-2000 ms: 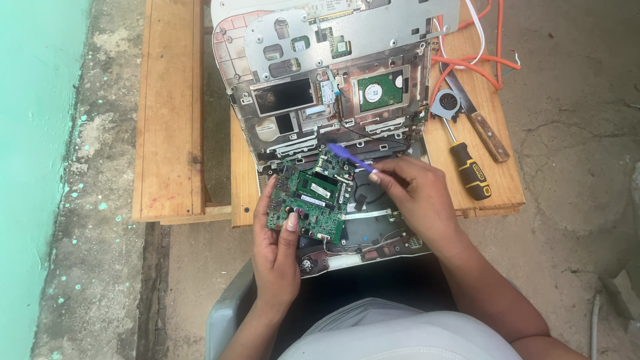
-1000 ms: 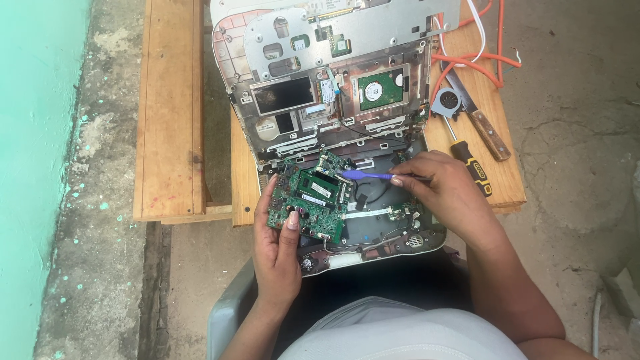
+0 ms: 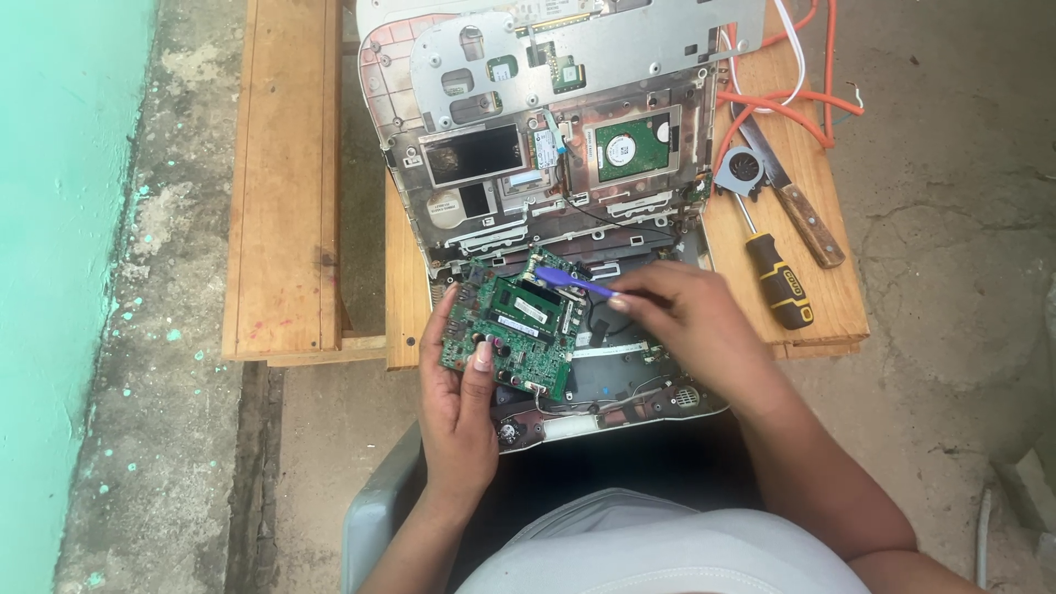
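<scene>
My left hand (image 3: 462,379) holds a green circuit board (image 3: 520,355) by its left and lower edges, thumb on top. A memory module (image 3: 528,309) sits on the board. My right hand (image 3: 685,322) pinches the handle of a purple plastic tool (image 3: 573,283), perhaps a brush; its wide end lies over connectors at the board's upper edge, and whether it touches cannot be told. Beneath the board is an opened laptop's lower case (image 3: 610,375), with cables inside. Its raised part (image 3: 569,186) stands behind, bearing a hard drive (image 3: 635,148) and a metal plate (image 3: 594,49).
On the wooden table (image 3: 825,305), right of the laptop, lie a yellow and black screwdriver (image 3: 780,280), a wooden-handled knife (image 3: 804,219), a small cooling fan (image 3: 740,171) and orange cable (image 3: 827,74). A wooden plank (image 3: 285,181) and a green wall (image 3: 66,206) are at the left.
The purple tool has moved over the board's upper edge, first down and right, then back up and left, with my right hand. My left hand and the board have hardly moved.
</scene>
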